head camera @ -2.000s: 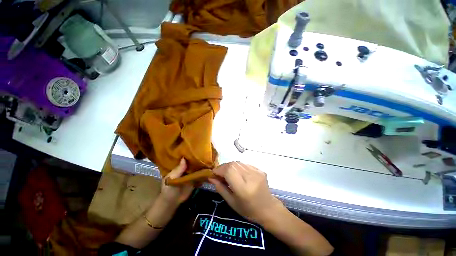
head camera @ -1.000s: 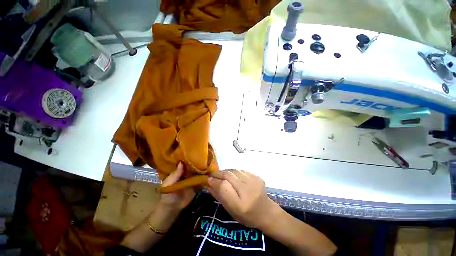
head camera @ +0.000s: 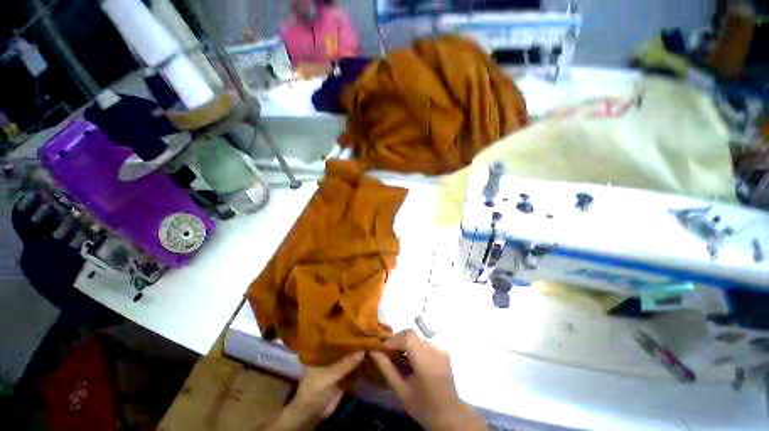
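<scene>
A rust-orange garment [head camera: 337, 261] lies on the white sewing table, its near end bunched at the table's front edge. My left hand [head camera: 325, 389] pinches this near edge from the left. My right hand [head camera: 424, 379] pinches the same edge just to the right, its fingertips close to the left ones. The fabric between the fingers is partly hidden and slightly blurred. The white sewing machine [head camera: 590, 244] with a blue stripe stands right of the garment, not touched by either hand. Its needle area [head camera: 501, 290] is apart from the fabric.
Red-handled thread snips [head camera: 666, 357] lie under the machine arm. A rust garment heap [head camera: 438, 105] and pale yellow cloth [head camera: 607, 143] are behind. A purple overlock machine [head camera: 126, 189] stands left. A person in pink [head camera: 319, 38] is at the back.
The view has tilted up, showing the whole rear heap and the person in pink. My hands still hold the garment's near edge; the strip held there earlier no longer shows clearly.
</scene>
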